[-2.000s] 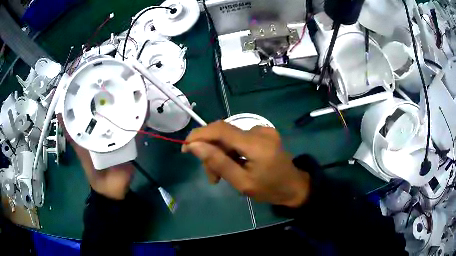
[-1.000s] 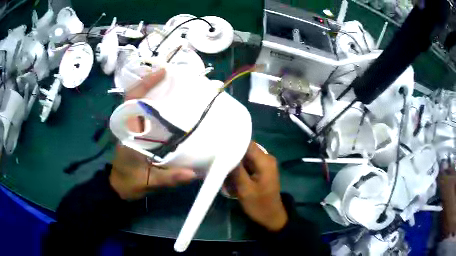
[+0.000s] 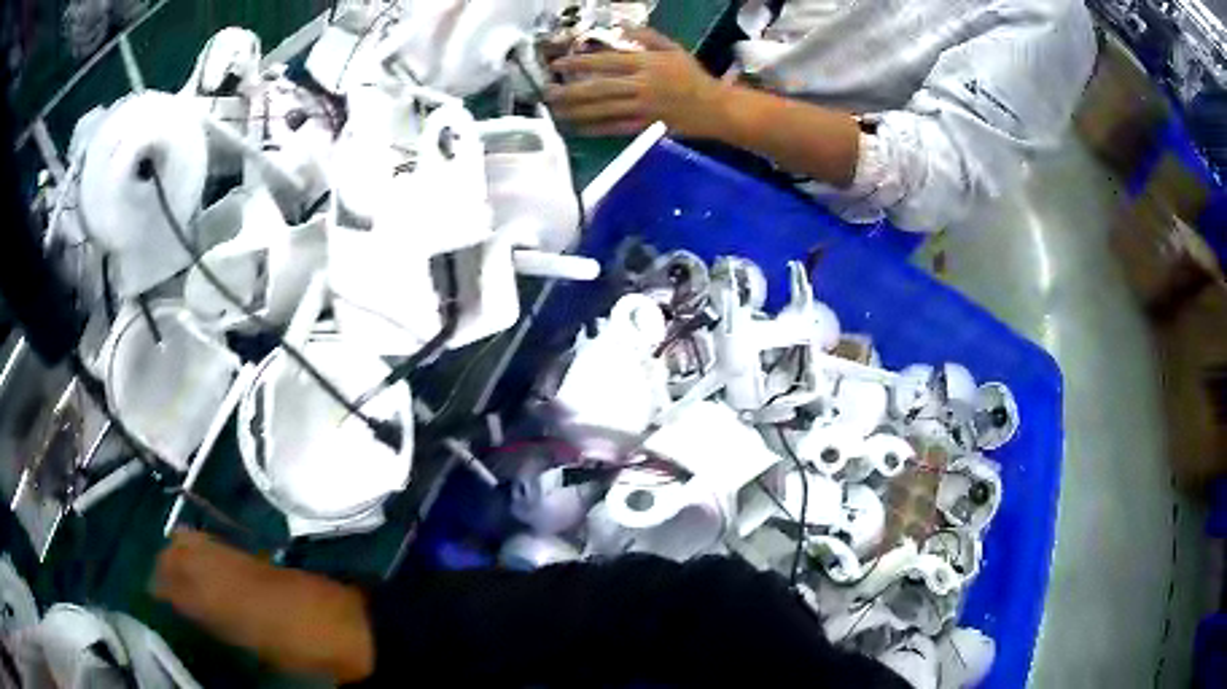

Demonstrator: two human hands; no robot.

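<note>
My right hand [image 3: 256, 606] is blurred at the lower left, with its dark sleeve crossing the bottom. Its fingers are indistinct, and whether it holds anything cannot be told. My left hand is out of view. Beyond my right hand, a white camera housing [image 3: 330, 458] lies with its round mouth up on the green bench, a black cable across it. More white housings [image 3: 141, 175] crowd behind it, some with rods. Another white housing [image 3: 94, 653] is cut off at the lower left corner; what supports it is hidden.
A blue bin [image 3: 1002, 364] right of the bench is crowded with white parts [image 3: 727, 464] and wires. Another person's hand [image 3: 626, 88] is at the bench's far edge, with a light smock sleeve [image 3: 928, 148]. A pale floor aisle and brown boxes [image 3: 1191, 364] are at the right.
The view has swung right to the bin and the other person. The housing I held in both hands has left clear view. My left hand has gone out of the picture.
</note>
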